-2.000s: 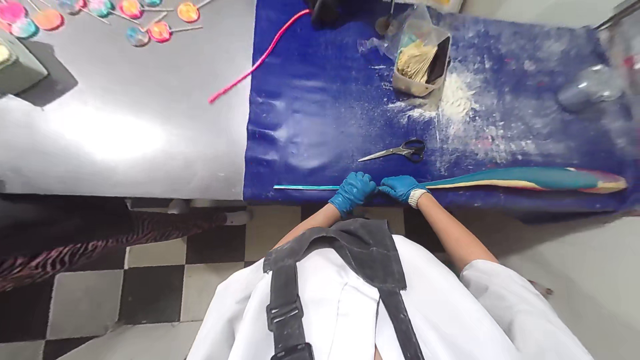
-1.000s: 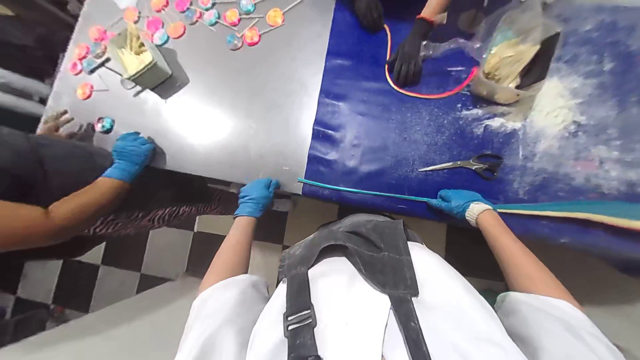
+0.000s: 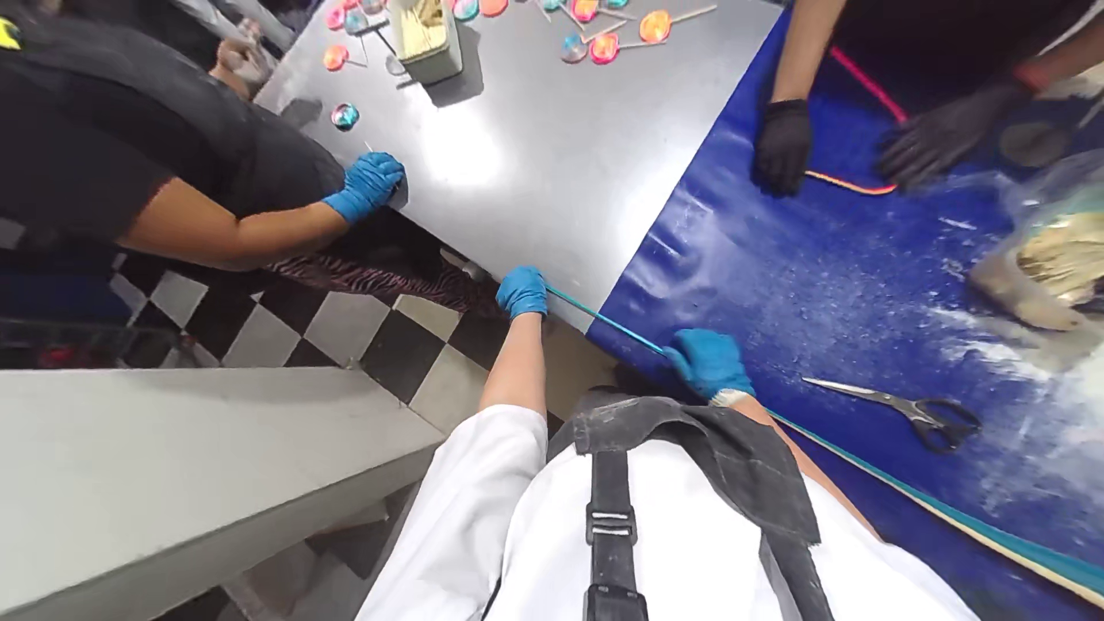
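Observation:
A thin teal candy rope stretches between my two blue-gloved hands along the near table edge. My left hand is closed on its far left end, beside the bare metal top. Over the blue sheet's edge, my right hand grips the rope. Beyond that wrist the rope widens into a teal and cream strip running to the lower right. Black-handled scissors lie on the blue sheet, right of my right hand.
A co-worker's blue-gloved hand rests at the metal table's left edge. Another's black-gloved hands handle a pink and orange rope. Lollipops and a container of sticks sit on the metal table. A bagged container stands at right.
My hands, close together two seconds ago, are now apart, with my left hand farther left and the thin rope drawn out between them. Co-workers' hands have come into view. The view has swung left and turned.

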